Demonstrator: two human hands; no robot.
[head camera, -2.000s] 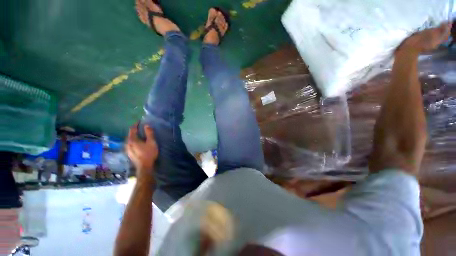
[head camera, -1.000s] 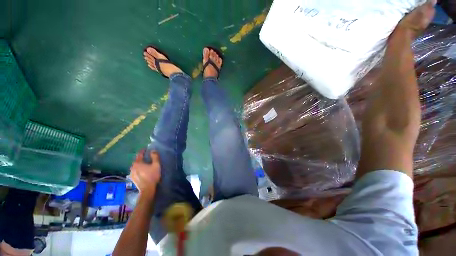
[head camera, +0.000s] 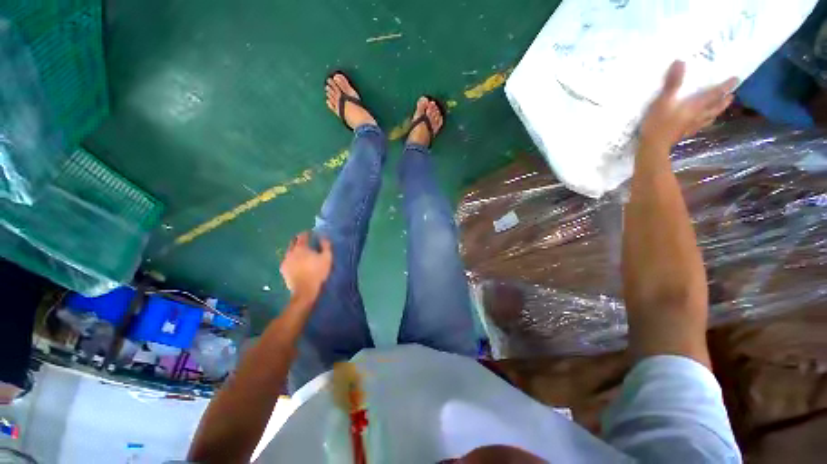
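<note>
A plump white woven sack (head camera: 626, 82) with faint dark writing lies on stretch-wrapped brown cartons (head camera: 562, 263) at the upper right. My right hand (head camera: 680, 113) rests on the near side of the sack, thumb and fingers spread, not closed on it. My left hand (head camera: 306, 265) is by my left thigh with its fingers curled. A small dark patch shows at its fingers; whether it holds something cannot be told.
Green plastic crates (head camera: 104, 213) with clear film stand at the left. Blue bins (head camera: 168, 320) sit beside a pale-topped bench (head camera: 109, 421) at the lower left. Part of a dark-clothed person (head camera: 16, 317) shows at the left edge. A yellow line (head camera: 231, 214) crosses the green floor.
My right hand has come off the sack's far edge and now lies spread on its side. My left hand stays by the thigh. The view has shifted, and more crates show at the left.
</note>
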